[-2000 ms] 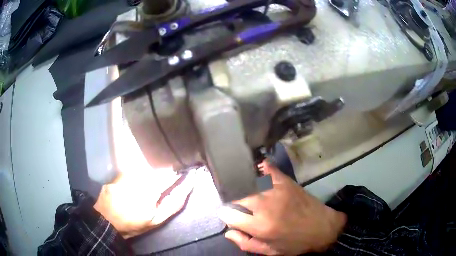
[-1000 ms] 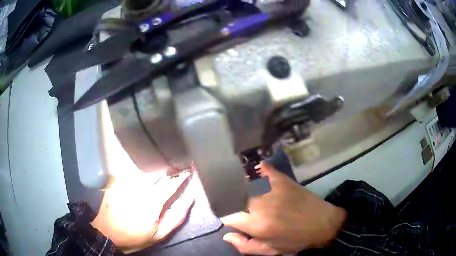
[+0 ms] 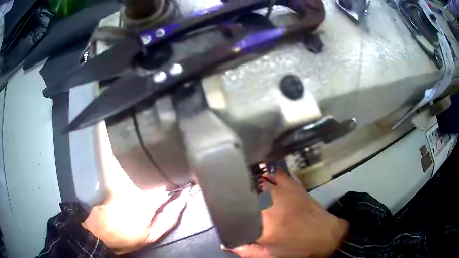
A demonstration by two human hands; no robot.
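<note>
The beige sewing machine head (image 3: pixel 166 136) fills the middle of the view and hides most of the needle area. Dark grey cloth (image 3: pixel 186 246) lies under it, with the edge of a smaller piece on top. My left hand (image 3: pixel 133 221) lies on the cloth left of the needle area, bleached by lamp glare. My right hand (image 3: pixel 297 216) lies on the cloth at the right, partly behind the machine's front part, its forefinger near the presser area. Neither hand visibly grips anything; both seem to press flat. The needle is hidden.
Dark thread snips with purple marks (image 3: pixel 166 75) lie across the machine head. The pale lamp bar (image 3: pixel 83 151) stands left of the head. A dark cloth strip (image 3: pixel 61 146) runs down the white table (image 3: pixel 25 161). Labels (image 3: pixel 432 151) show at the right edge.
The view has shifted slightly, so the machine head looks larger and lower. The cloth edge between my hands sits a little differently. My right hand is now more covered by the machine's front part.
</note>
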